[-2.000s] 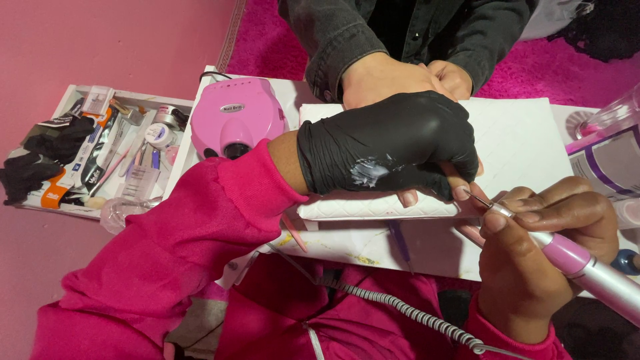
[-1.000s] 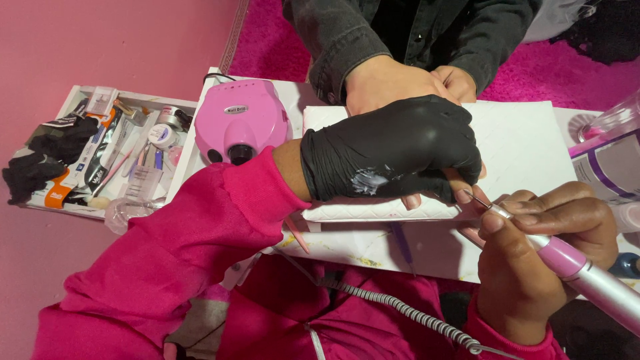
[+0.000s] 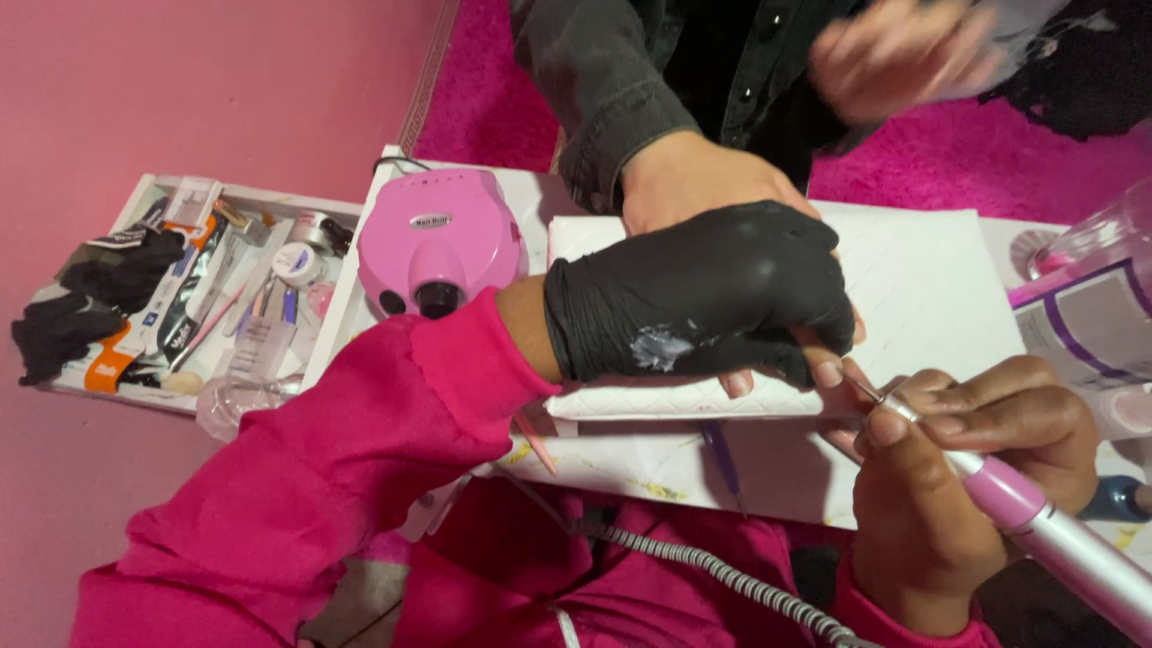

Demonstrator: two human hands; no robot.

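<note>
My left hand (image 3: 702, 292), in a black glove with a white smear, is closed around the fingers of another person's hand (image 3: 711, 180) above a white quilted hand rest (image 3: 918, 297). One fingertip (image 3: 826, 371) sticks out beyond my glove. My bare right hand (image 3: 972, 450) grips a silver and pink nail drill handpiece (image 3: 1008, 493) like a pen. Its thin bit (image 3: 859, 385) is at that fingertip; whether they touch is hard to tell. The pink nail drill base (image 3: 441, 234) stands left of the hand rest. A coiled cord (image 3: 711, 562) runs across my lap.
An open white drawer (image 3: 126, 396) at the left holds black gloves (image 3: 99, 288), packets, small jars and brushes. A purple tool (image 3: 720, 454) and a pink stick (image 3: 537, 443) lie on the near tabletop. Clear plastic containers (image 3: 1080, 315) and a dark blue bottle (image 3: 1116, 498) are at the right.
The other person's free hand has lifted off the hand rest to the upper right and is blurred. My two hands and the drill handpiece have stayed about where they were.
</note>
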